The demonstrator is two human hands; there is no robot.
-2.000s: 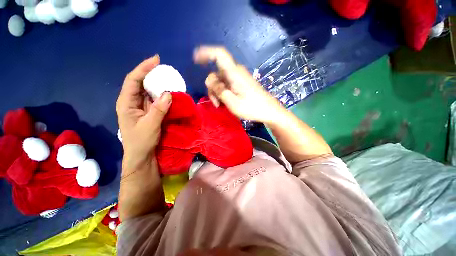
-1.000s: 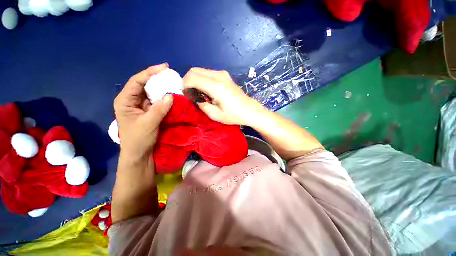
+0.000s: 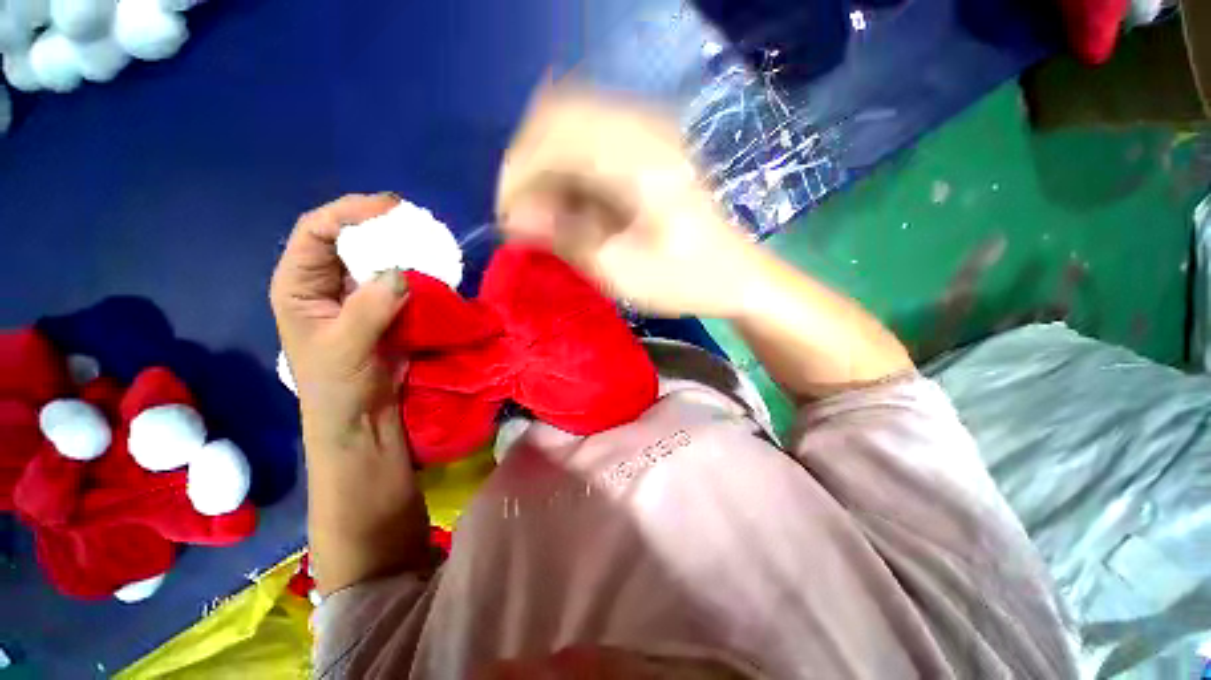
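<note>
A red plush piece [image 3: 571, 348] with several lobes is held above the table edge in front of my chest. My left hand [image 3: 343, 312] pinches one red lobe and the white pompom [image 3: 401, 247] at its tip. Part of another white ball shows behind my left wrist. My right hand [image 3: 598, 199] is raised to the right of the pompom and strongly blurred. A short pale line, likely thread, shows between the pompom and my right hand. Its fingers look curled, but whether it holds a needle or snips cannot be told.
A red piece with white balls [image 3: 100, 492] lies on the blue table [image 3: 199, 199] at left. Loose pompoms [image 3: 93, 40] are at top left. A tape patch [image 3: 764, 140] is on the table edge. A yellow bag [image 3: 239, 624], a cardboard box [image 3: 1116, 73] and pale sacks [image 3: 1062, 465] surround me.
My right hand has moved from beside the pompom up and away, now blurred. My left hand keeps its hold on the lobe and pompom. The camera view has shifted somewhat.
</note>
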